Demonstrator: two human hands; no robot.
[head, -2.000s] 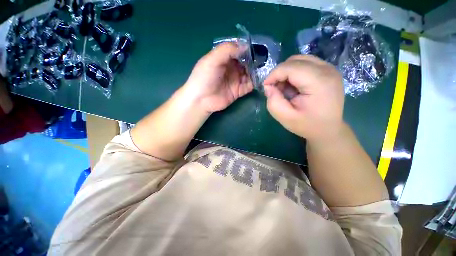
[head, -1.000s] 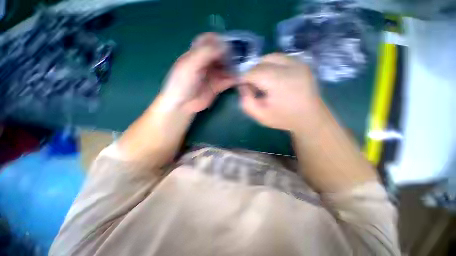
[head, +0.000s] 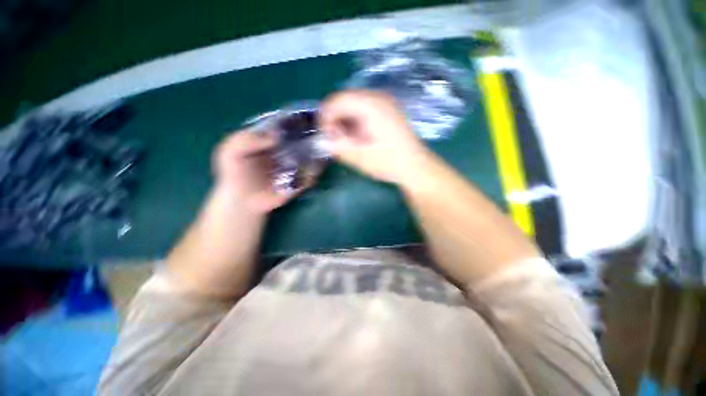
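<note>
The frame is blurred. A bagged black face panel [head: 296, 143], dark inside a shiny clear bag, is between my hands over the green bench. My left hand [head: 251, 170] holds it from the left side, fingers around the bag. My right hand [head: 368, 133] has its thumb and forefinger pinched at the bag's right edge. A bundle of bagged panels [head: 433, 97] lies just behind and right of my right hand. Many bagged panels [head: 58, 182] lie spread at the left of the bench.
A pale rail [head: 178, 71] runs along the bench's back edge, with green surface beyond. Yellow-black edge tape [head: 505, 147] runs down the right side. A large white sheet [head: 592, 124] lies right of it. Stacked sheets stand far right. Blue floor shows at lower left.
The view has shifted, so the bench contents appear further left and lower. The bag between my hands now shows broader and shinier. Both hands stay on it.
</note>
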